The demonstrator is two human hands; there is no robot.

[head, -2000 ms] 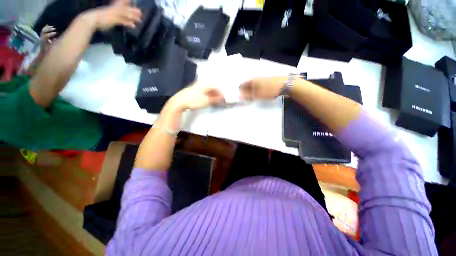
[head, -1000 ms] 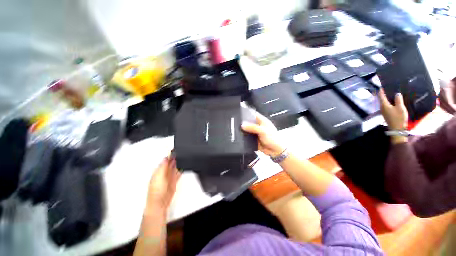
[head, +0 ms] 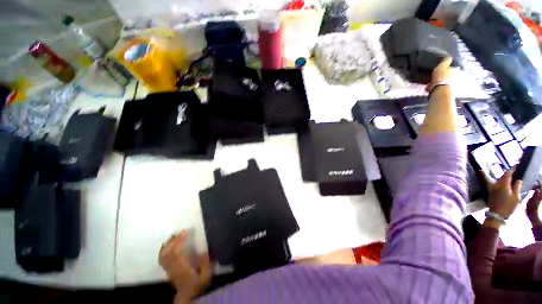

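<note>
A small pile of flat black box blanks (head: 246, 217), with pale print and tabs at its back edge, lies on the table in front of me. My left hand (head: 183, 264) is beside its left front corner, slightly blurred, open and empty. My right arm reaches far to the back right. My right hand (head: 441, 72) is at the front edge of a heap of black card pieces (head: 410, 44). The fingertips are small against the black, and I cannot tell if they grip a piece.
Formed black boxes stand at right (head: 339, 157) and left (head: 86, 145). Open black boxes with bow-like marks (head: 285, 98) line the back, near yellow tape (head: 145, 56) and a red-pink bottle (head: 270, 44). At right, a coworker's hands (head: 505, 196) are by boxes with pale inserts (head: 383, 122).
The view has swung right, then partly back. The black box or stack between my hands is no longer held. My right arm has stretched to the back-right heap, and my left hand is now empty.
</note>
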